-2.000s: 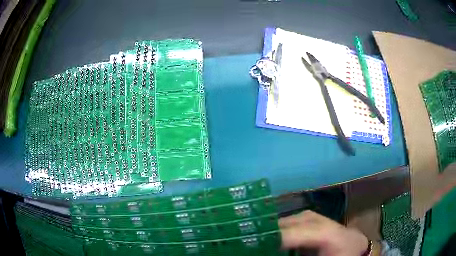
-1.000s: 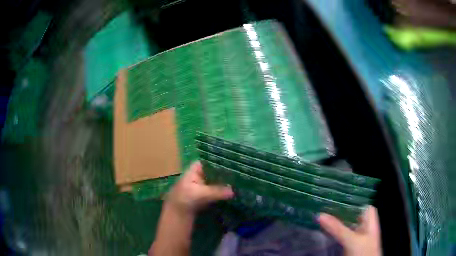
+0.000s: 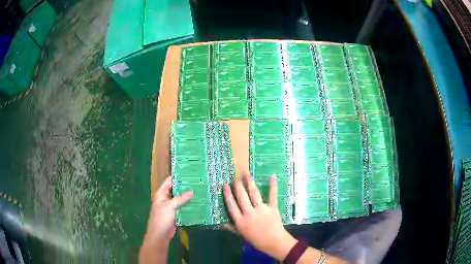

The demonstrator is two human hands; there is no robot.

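Green PCB panels (image 3: 268, 149) lie in two rows on a brown cardboard sheet (image 3: 163, 98). A handful of panels (image 3: 191, 165), slightly fanned, lies at the left of the near row, with a strip of bare cardboard to its right. My left hand (image 3: 166, 209) holds the left edge of this handful, thumb on top. My right hand (image 3: 255, 209) has its fingers spread; they rest at the right edge of the handful and over the neighbouring panels. It grips nothing that I can see.
A green carton (image 3: 150, 46) stands on the floor at the upper left, with another green box (image 3: 26, 46) farther left. The blue bench edge (image 3: 439, 77) curves down the right side. A dark gap lies between the bench and the panel stack.
The view has moved from the bench to the panel stack. The handful has gone from being held in both hands to lying on the stack's near left, covering where bare cardboard showed.
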